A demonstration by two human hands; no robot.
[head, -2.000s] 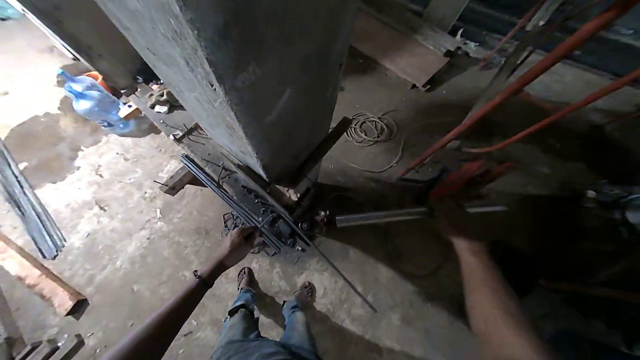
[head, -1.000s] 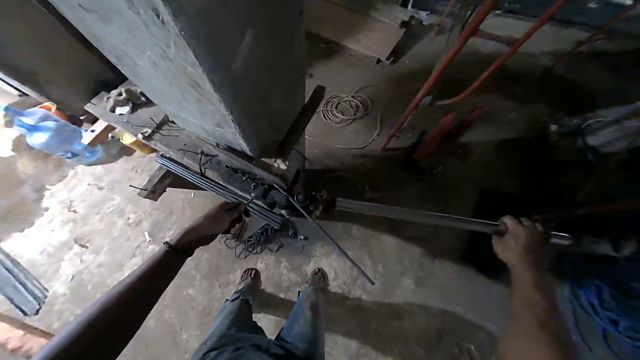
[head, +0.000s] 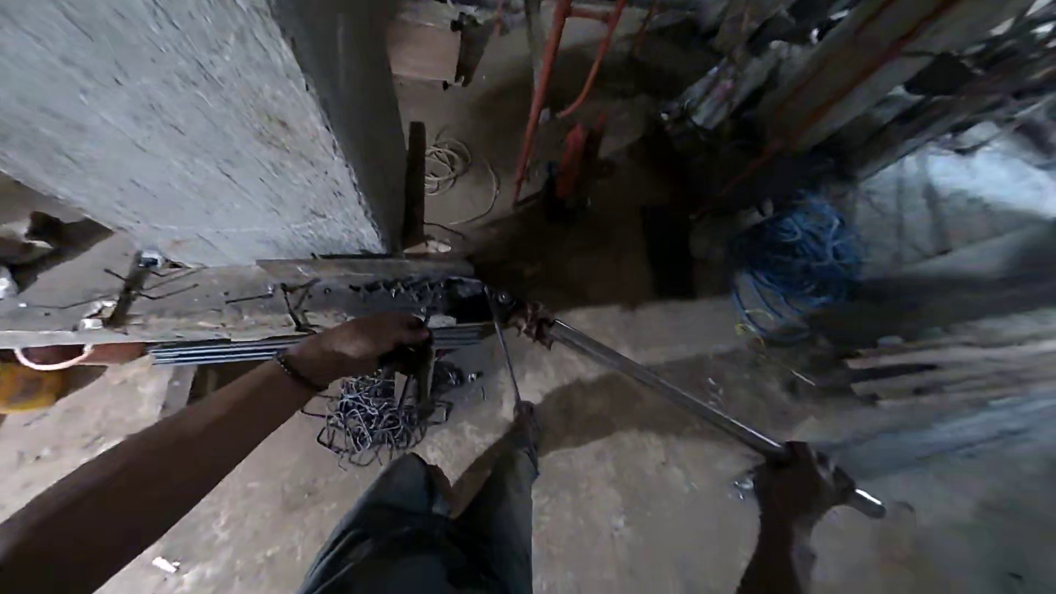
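Observation:
My right hand (head: 796, 478) grips a long metal pipe (head: 660, 384) near its outer end. The pipe's other end meets a rusty clamp-like piece (head: 535, 322) at the end of a wooden plank (head: 223, 305) fitted with metal pins. My left hand (head: 371, 342) is at the plank's near edge, its fingers bent over something dark that I cannot make out. A thin steel rod (head: 506, 351) runs from the plank's end toward my foot. Straight steel rods (head: 223, 352) lie along the plank's near side, and a heap of bent wire pieces (head: 375, 417) is on the floor below my left hand.
A concrete column (head: 206, 124) rises just behind the plank. Beyond are a coil of pale rope (head: 445, 165), an orange metal frame (head: 540, 99) and a tangle of blue rope (head: 796, 256). Wooden boards (head: 949, 367) lie at the right, a yellow container (head: 29, 388) at the left.
My right hand has taken hold of the pipe and swung its outer end toward my body. My left hand stays by the plank. The view has shifted to the right.

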